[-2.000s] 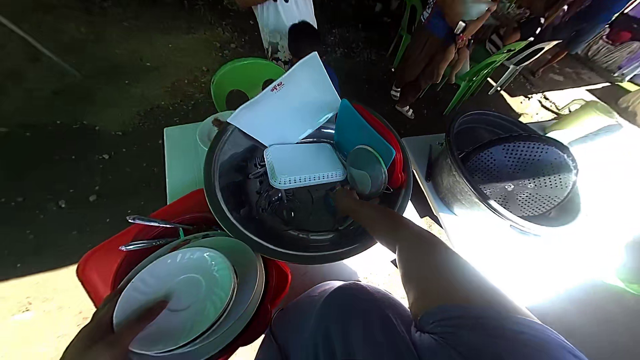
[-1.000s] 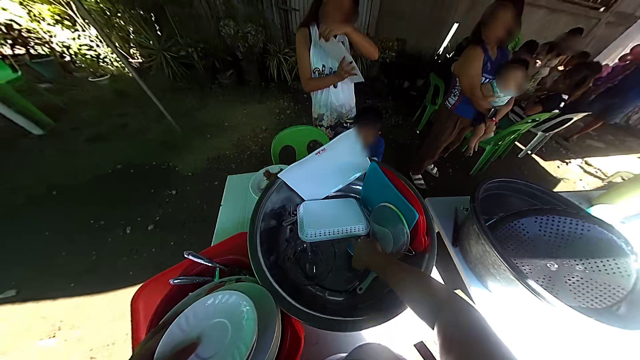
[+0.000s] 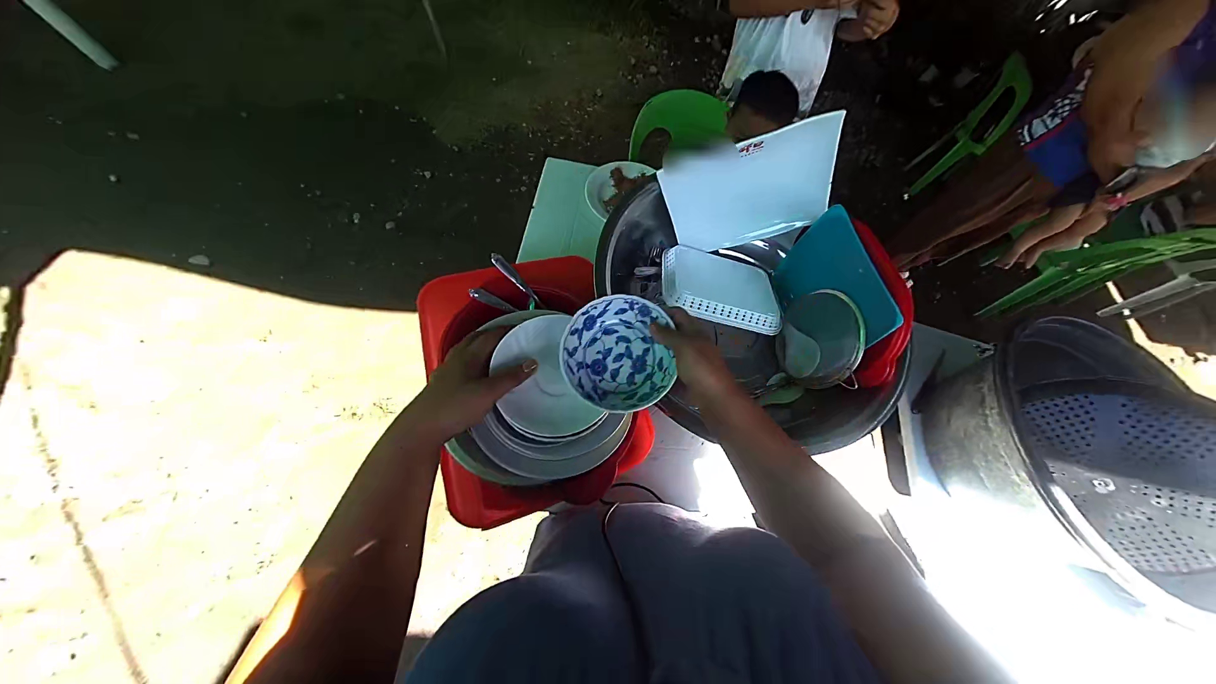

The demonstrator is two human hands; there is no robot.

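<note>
My right hand [image 3: 698,356] grips the rim of a white bowl with a blue floral pattern [image 3: 617,353], tilted over the right side of the plate stack. My left hand [image 3: 470,380] rests on the stack's left edge, its thumb over the top white plate [image 3: 541,380]; whether it grips the plate is unclear. The stack sits in a red plastic basin [image 3: 465,494], with metal utensils [image 3: 513,275] behind. Beside it, a large dark basin [image 3: 826,432] holds a white perforated tray [image 3: 727,285], a white board [image 3: 760,185], a teal tray [image 3: 841,271] and a clear strainer-like container [image 3: 822,337].
At the right stands a large dark tub [image 3: 978,427] with a perforated colander [image 3: 1121,475]. A plate with brown scraps [image 3: 613,187] lies on a pale green surface [image 3: 556,204] behind the basins. People and green chairs [image 3: 679,119] are beyond.
My right hand has moved left from inside the dark basin to over the plates and now holds the patterned bowl. My left hand remains at the plate stack.
</note>
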